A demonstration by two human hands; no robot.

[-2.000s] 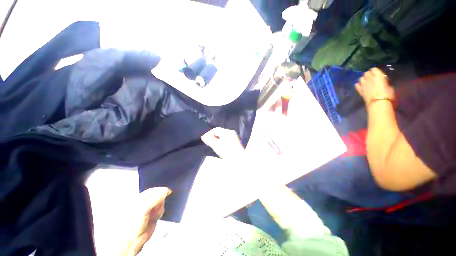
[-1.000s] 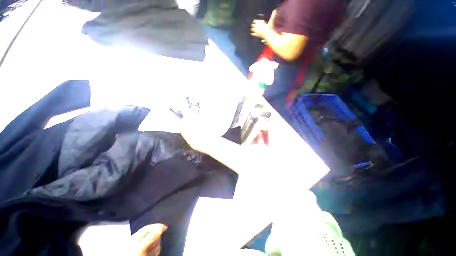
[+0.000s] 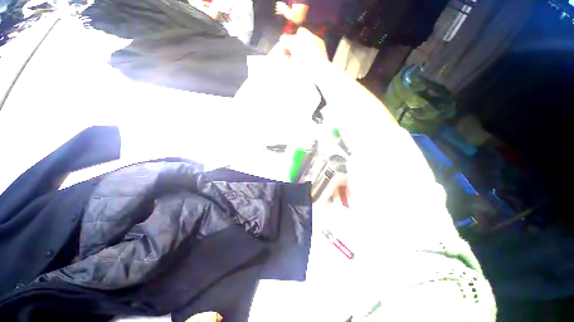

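A dark coat [image 3: 220, 270] lies in front of me, its shiny quilted lining [image 3: 135, 220] turned up and crumpled. My left hand [image 3: 204, 316] shows only as fingertips at the bottom edge, beside the coat's lower cloth; its grip is hidden. My right hand [image 3: 305, 47] is stretched far forward beyond the coat, near the table's far side. It is blurred and overexposed, so I cannot tell what it holds. No needle or thread can be made out.
A pink slim tool [image 3: 338, 244] lies right of the coat on the white table [image 3: 56, 82]. A green item [image 3: 297, 165] and a metal flask [image 3: 328, 177] stand beyond. Dark garments [image 3: 182, 53] lie farther back; a blue crate [image 3: 462, 182] is at right.
My right hand has gone from the coat, over the spool area, to far forward. My left hand has slid almost out of the bottom of view. The view has shifted; the other person has moved up the picture.
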